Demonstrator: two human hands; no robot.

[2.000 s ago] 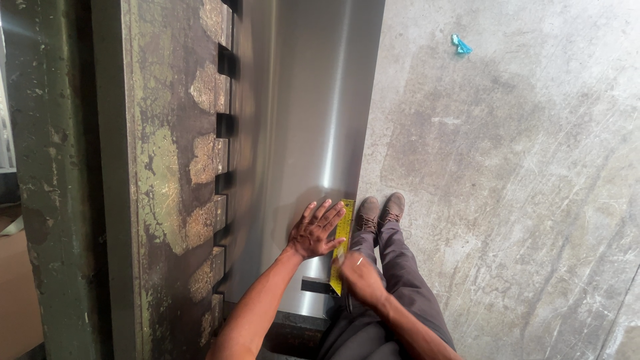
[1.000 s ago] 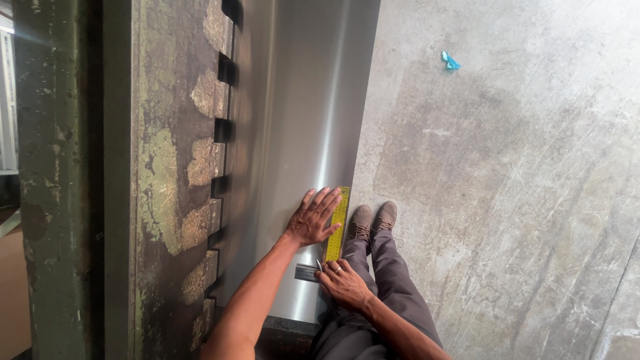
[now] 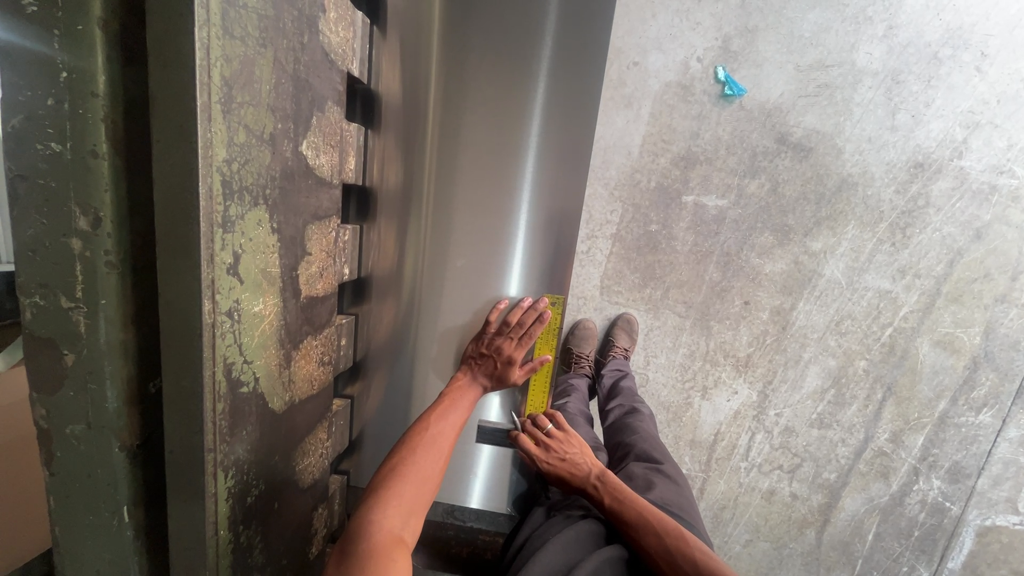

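Observation:
A bright metal sheet [image 3: 472, 200] lies lengthwise below me, its right edge over the floor. Along that edge rests a yellow ruler [image 3: 544, 360] with black markings. My left hand [image 3: 504, 352] is spread flat on the sheet, its fingertips and thumb on the ruler. At the ruler's near end, my right hand [image 3: 556, 448] holds a thin pointed marking tool [image 3: 515, 420], its exact kind unclear. A dark rectangular bar or slot [image 3: 494, 433] shows just left of the right fingers; which of the two I cannot tell.
A heavy green machine with worn paint [image 3: 248, 304] and a row of blocky metal teeth [image 3: 346, 256] borders the sheet on the left. To the right is the scratched concrete floor [image 3: 800, 240], with a blue scrap [image 3: 730, 82] on it. My shoes [image 3: 580, 348] stand beside the sheet's edge.
Two seconds ago my right hand was blurred beside the ruler; now it is at the ruler's near end with the pointed tool showing. My left hand still presses on sheet and ruler.

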